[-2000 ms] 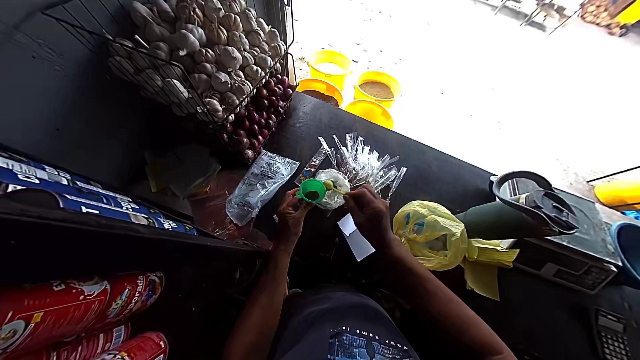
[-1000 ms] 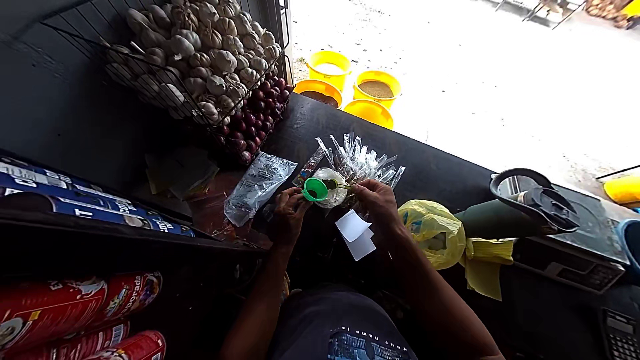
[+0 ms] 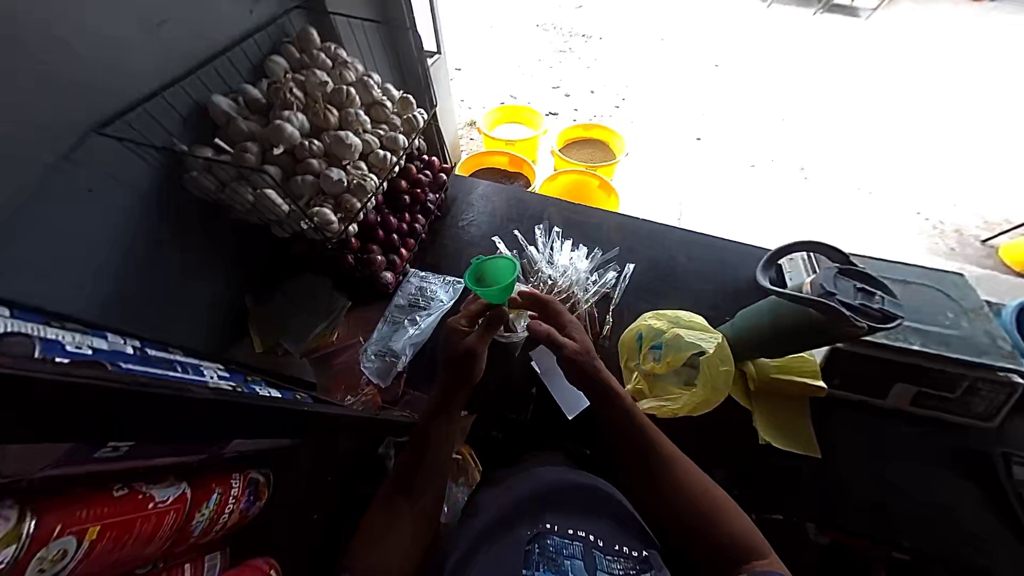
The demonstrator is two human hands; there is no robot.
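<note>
A small green plastic funnel (image 3: 492,278) stands mouth up in my left hand (image 3: 474,332), whose fingers close around its lower part. My right hand (image 3: 556,324) is right beside it, fingertips near the funnel's base; whether they grip anything is unclear. A small container (image 3: 514,324) with a pale rim shows partly between and behind the hands. Just beyond them lies a pile of narrow clear plastic packets (image 3: 564,268) with dark contents. White paper slips (image 3: 558,384) lie below my right hand, and a clear printed plastic bag (image 3: 412,324) lies to the left.
At the upper left, a wire basket of garlic (image 3: 320,136) stands beside red onions (image 3: 396,220). Yellow buckets (image 3: 588,152) are beyond the counter (image 3: 672,248). On the right are a yellow plastic bag (image 3: 676,364), a dark green jug-like container (image 3: 780,328) and a scale (image 3: 920,384). Red cans (image 3: 104,520) fill the lower left.
The right hand has come in from the container's right side to the funnel's base. A thin tool seen in it one second ago no longer shows. The funnel now stands above the container's far side.
</note>
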